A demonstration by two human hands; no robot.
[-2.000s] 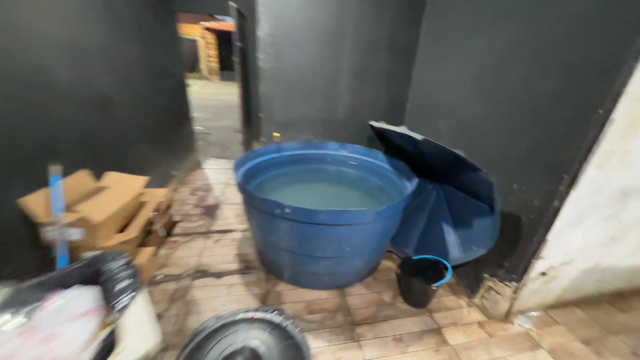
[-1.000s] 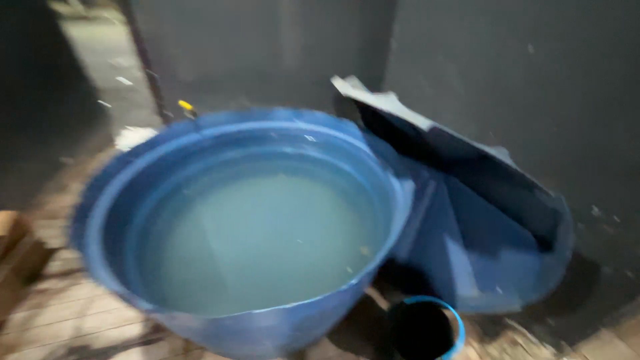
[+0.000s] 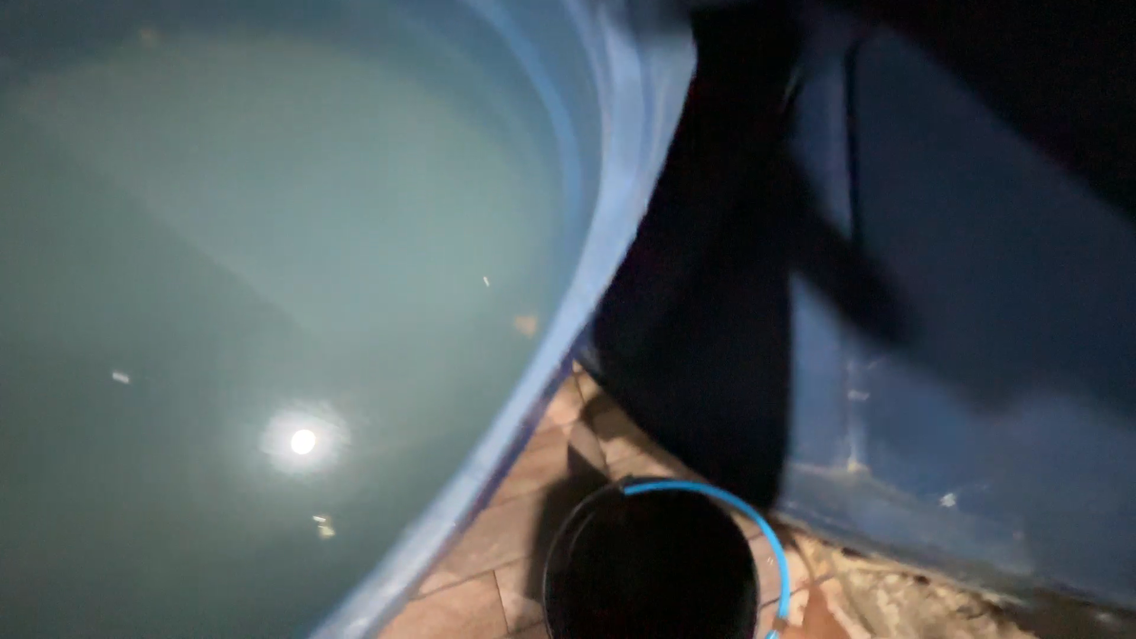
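Observation:
Neither my left hand nor my right hand shows in the head view. A large round blue plastic water tank (image 3: pixel 612 222) fills the left side, holding cloudy greenish water (image 3: pixel 311 222) with small bits in it and a bright light reflected near the bottom. Beside its rim, at the bottom centre, a black bucket (image 3: pixel 652 568) stands on the floor; its blue handle (image 3: pixel 772 532) lies around the right edge. The bucket's inside is too dark to make out.
At the right, a big blue lid (image 3: pixel 958 337) leans beside the tank, with deep shadow between them. Brown floor tiles (image 3: pixel 470 595) show between tank and bucket. Rough, broken masonry (image 3: pixel 905 595) lies below the lid's lower edge.
The view has come much closer to the tank and bucket and now looks down on them. The cardboard boxes and doorway seen earlier are out of view.

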